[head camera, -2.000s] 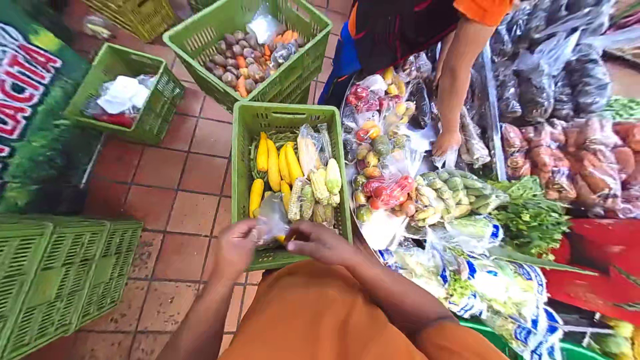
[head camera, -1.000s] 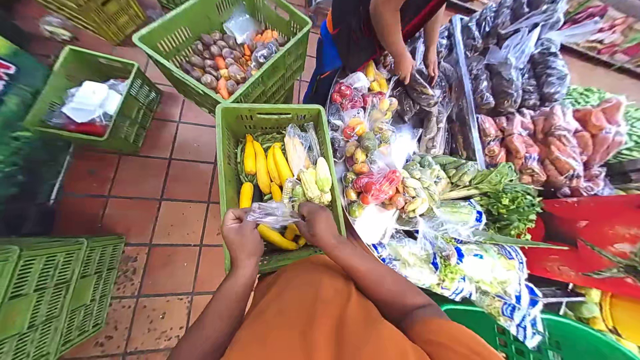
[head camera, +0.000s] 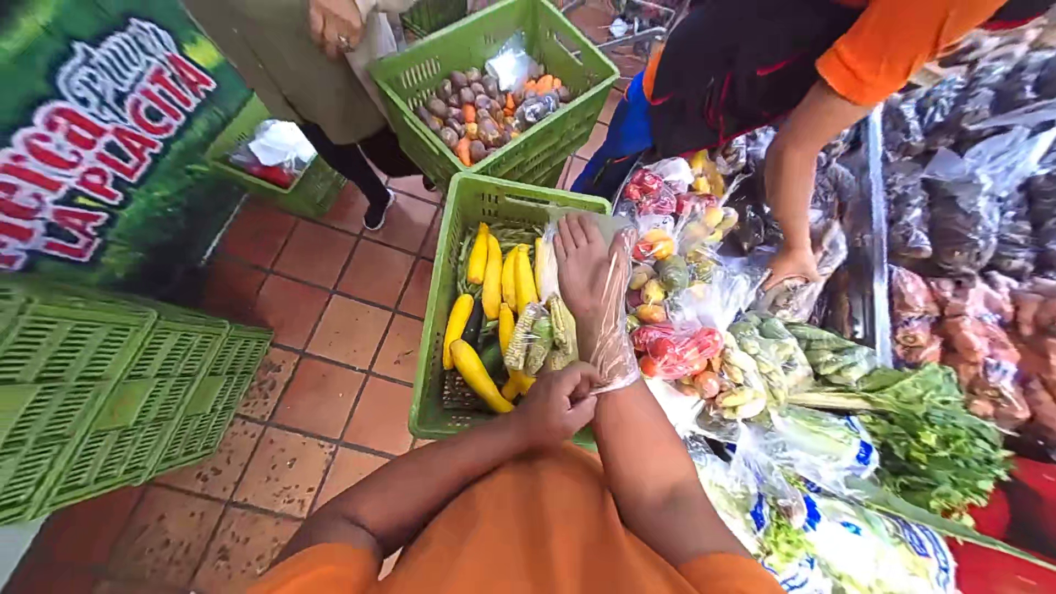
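A clear plastic bag is drawn over my right hand, whose fingers are spread inside it, above the right side of a green plastic crate. The fingers of my left hand are pinched on the bag's opening at my right wrist. Several yellow squash lie in the crate, with bagged pale green vegetables touching them, left of my right hand.
Bagged fruit and vegetables and a leafy bunch cover the display at right, where a co-worker's hand touches a bag. Another crate holds roots. Stacked green crates stand at left; a person stands behind on the tiled floor.
The plastic bag, between both hands over the squash a second ago, is now over my right hand. My left hand has moved to the right wrist. A person has come into view at the upper left.
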